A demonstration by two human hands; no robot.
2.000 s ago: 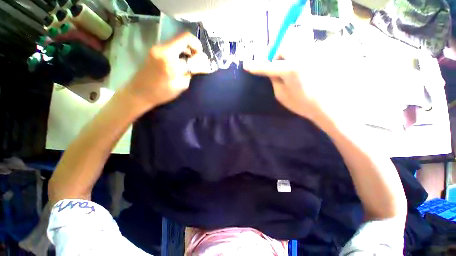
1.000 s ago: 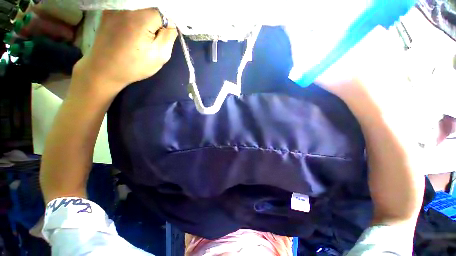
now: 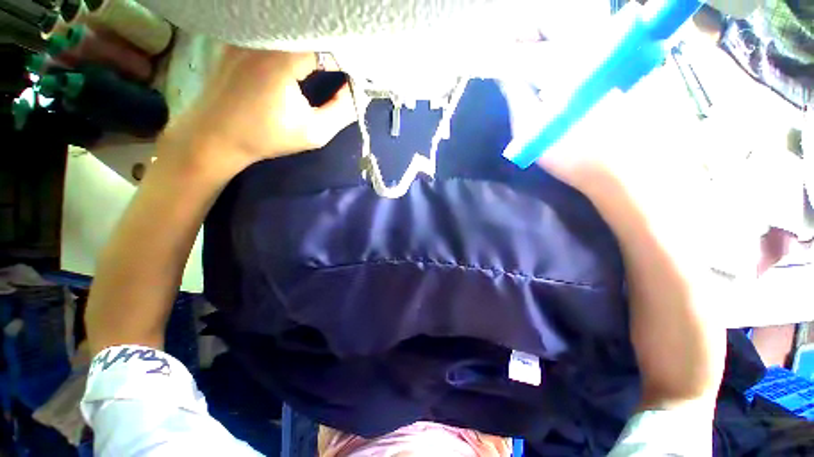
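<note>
A dark garment (image 3: 446, 303) spreads from under the white sewing machine head (image 3: 357, 20) down over my lap. Its shiny lining band with a crosswise seam faces up, and a small white label (image 3: 525, 367) sits low on it. The bent pale finger guard (image 3: 389, 189) stands over the cloth at the needle area. My left hand (image 3: 268, 103) is at the cloth's upper left edge, thumb and fingers bent together on it. My right hand (image 3: 558, 147) is at the upper right, washed out by glare and partly behind the blue attachment (image 3: 598, 85); its fingers cannot be made out.
Thread cones (image 3: 116, 98) stand at the upper left. A patterned grey-green cloth (image 3: 781, 49) lies at the far upper right of the pale table (image 3: 759, 299). A blue crate (image 3: 785, 391) and dark cloth are at the lower right.
Since two seconds ago, the view has moved closer to the cloth and the finger guard now shows over it. More of the lining band and its seam shows. Since one second ago, only small shifts.
</note>
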